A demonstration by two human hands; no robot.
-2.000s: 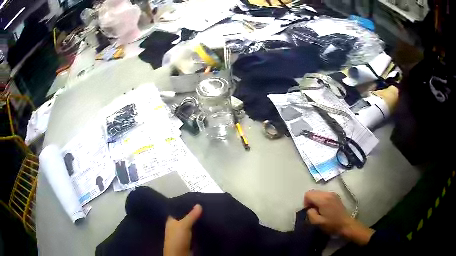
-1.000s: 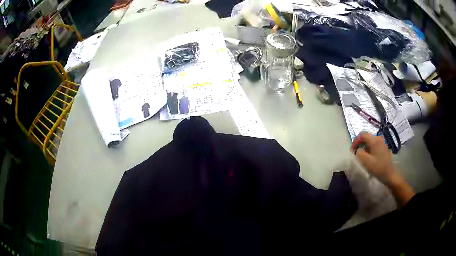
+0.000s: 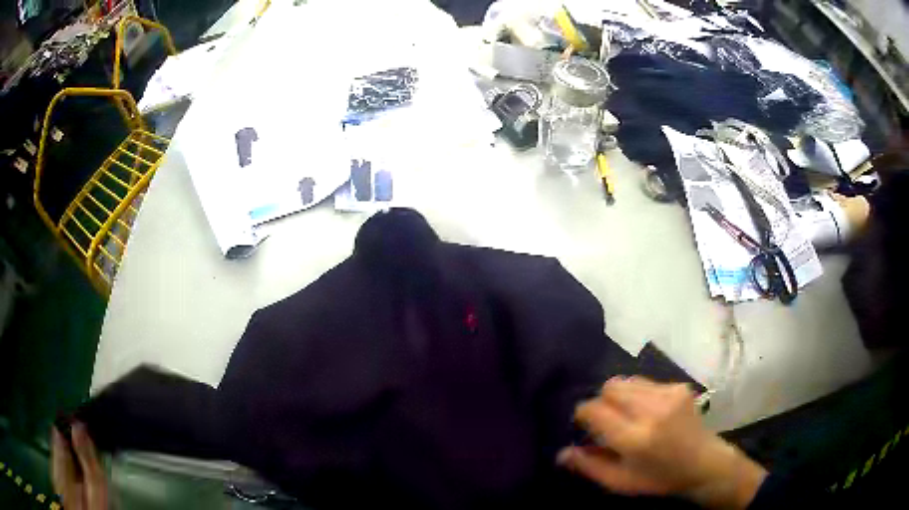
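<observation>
A dark garment lies spread on the white table, collar pointing away from me, with a small red mark on its chest. Its left sleeve reaches out to the table's left edge. My left hand is at the lower left, cut off by the frame, with its fingers at the sleeve's end. My right hand is over the garment's right side near the other sleeve, fingers bent and slightly blurred; whether it pinches cloth is unclear.
Spec sheets lie beyond the collar. A glass jar, a yellow-handled tool and a tape roll stand or lie beyond. Shears rest on papers at right. A yellow trolley is left of the table.
My left hand has come into view at the left sleeve, which is now stretched out sideways. My right hand has moved down and left onto the garment. The view has shifted slightly.
</observation>
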